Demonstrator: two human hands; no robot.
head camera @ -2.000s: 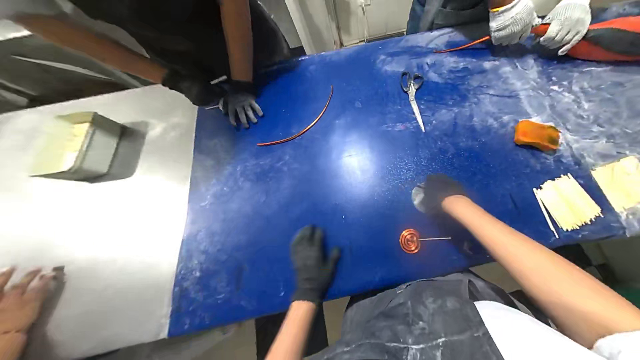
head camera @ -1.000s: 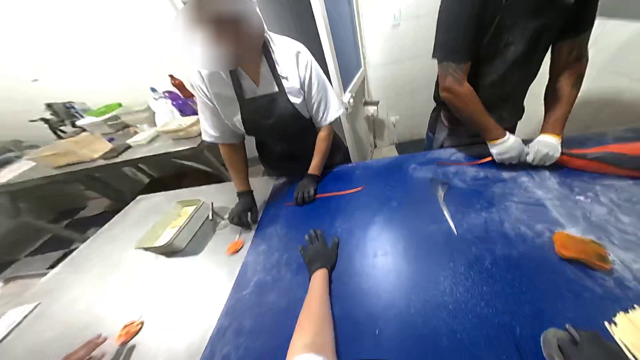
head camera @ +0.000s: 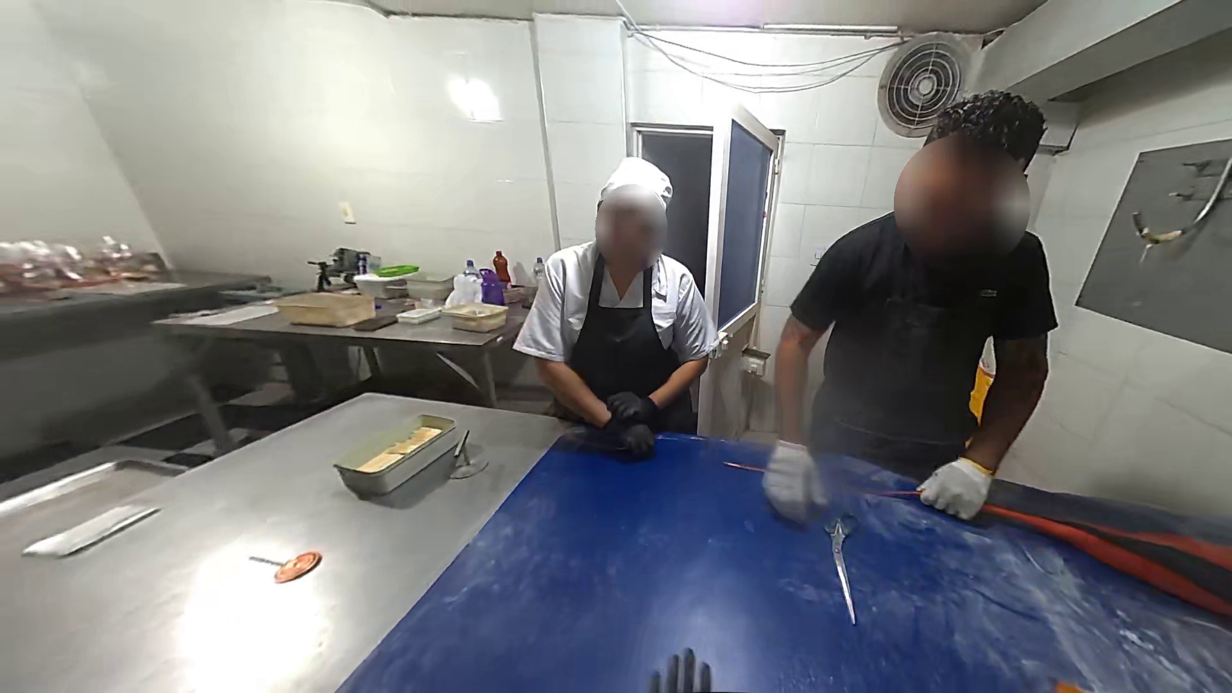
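Note:
Only the dark gloved fingertips of my left hand [head camera: 681, 671] show at the bottom edge, spread over the blue table surface [head camera: 577, 577] with nothing seen in them. My right hand is out of view. A pair of scissors [head camera: 841, 568] lies ahead and to the right on the blue surface. To the left, on the metal table, lies a flat orange-red spiral on a stick [head camera: 297, 567]. Across the table a co-worker's white-gloved hand [head camera: 956, 488] is on a long red and black rope of material [head camera: 1107, 544]; the other white glove is blurred by motion.
A metal loaf-shaped tin [head camera: 399, 472] with pale sticks stands on the metal table [head camera: 173, 616], beside a small metal tool [head camera: 466, 460]. Another co-worker's black-gloved hands [head camera: 632, 423] are together at the far edge. A narrow white packet [head camera: 89, 530] lies at far left.
The view has risen and swung a lot. The black-gloved co-worker's hands, earlier apart over a red strip, are now together. One white-gloved hand has moved away from the other.

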